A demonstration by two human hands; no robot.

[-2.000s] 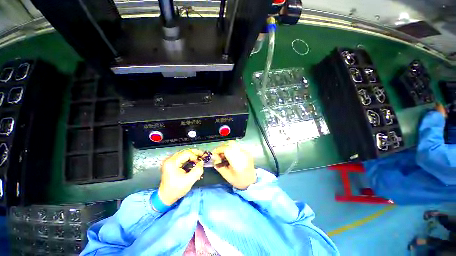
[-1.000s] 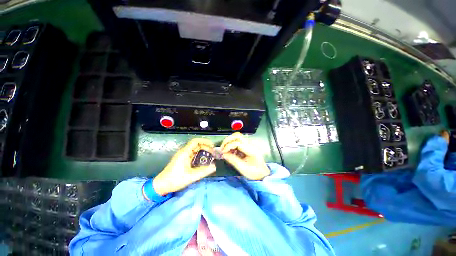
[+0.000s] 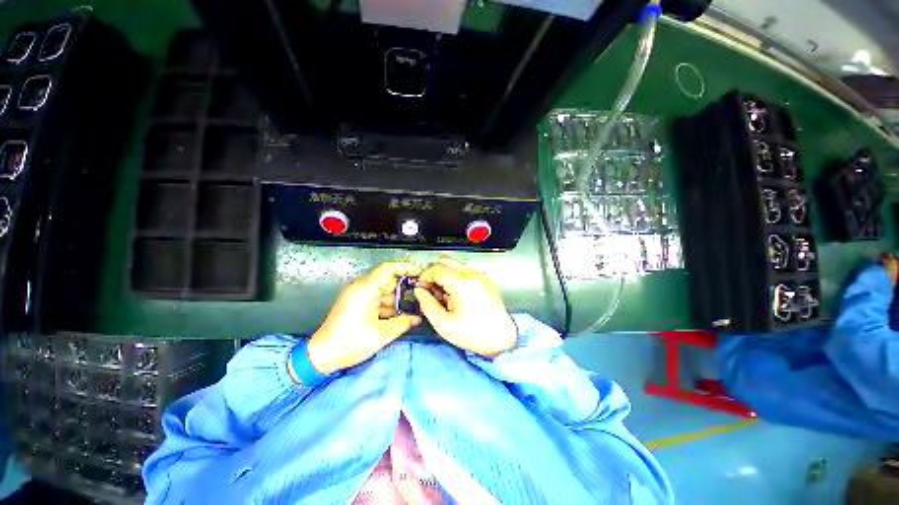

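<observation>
A small dark watch case (image 3: 407, 295) with a shiny rim is held between both hands, just in front of the press panel. My left hand (image 3: 357, 318) grips it from the left with thumb and fingers. My right hand (image 3: 466, 308) has its fingertips on the case's right side and face. Whether the right fingers also hold a small part cannot be told. The black press (image 3: 394, 182) stands behind the hands. A rounded-square nest (image 3: 406, 72) shows on its bed. Two red buttons (image 3: 334, 223) and a whitish centre button (image 3: 410, 228) are on its front panel.
An empty-pocketed black tray (image 3: 197, 204) lies left of the press, with filled black stacks farther left and right (image 3: 779, 207). Clear trays (image 3: 613, 197) lie right and lower left (image 3: 94, 395). A clear hose (image 3: 631, 79) loops at right. A blue-sleeved person and red stool (image 3: 680, 373) are at right.
The view has tilted, so the press sits higher in the picture. My left hand has turned the case, and my right fingers have come over onto it from its right side.
</observation>
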